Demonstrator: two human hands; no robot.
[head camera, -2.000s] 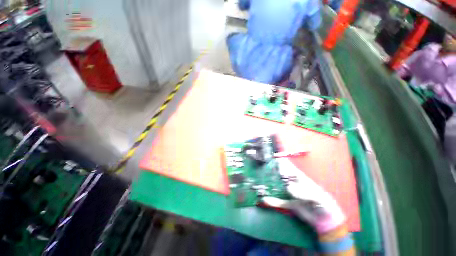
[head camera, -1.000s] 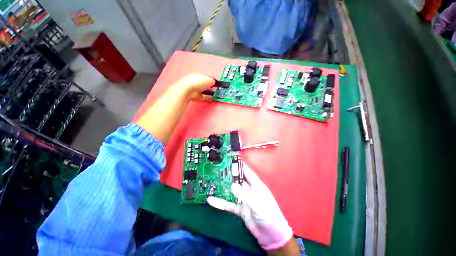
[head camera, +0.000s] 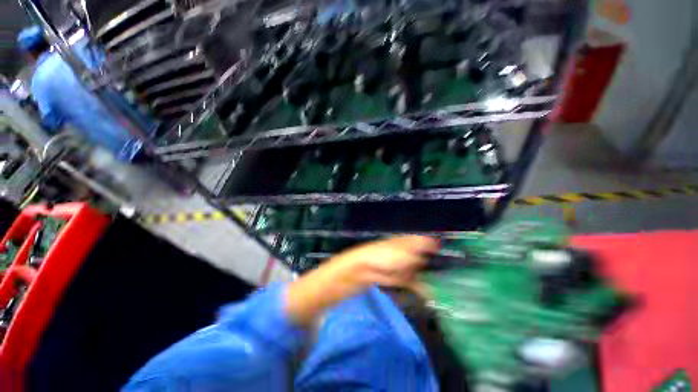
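Observation:
The view is blurred. My bare left hand (head camera: 375, 268), in a blue sleeve, reaches across the lower middle with its fingers closed at the left edge of a large green circuit board (head camera: 490, 306). A dark part shows at the fingertips; I cannot tell if it is a tool or part of the board. The board looks raised and tilted, close to the camera. My right hand is not in view. A pale blob on the board's lower part is too blurred to name.
A wire rack (head camera: 344, 197) with several green boards on its shelves stands ahead. The red mat (head camera: 650, 283) lies at right, with the corner of another board (head camera: 675, 384) on it. A red frame (head camera: 73, 253) stands at left, a red box (head camera: 593, 80) at upper right. A person in blue (head camera: 73, 96) is at upper left.
The view has swung left from the bench to the rack. My left hand now has a board up near the camera. My gloved right hand has gone out of view.

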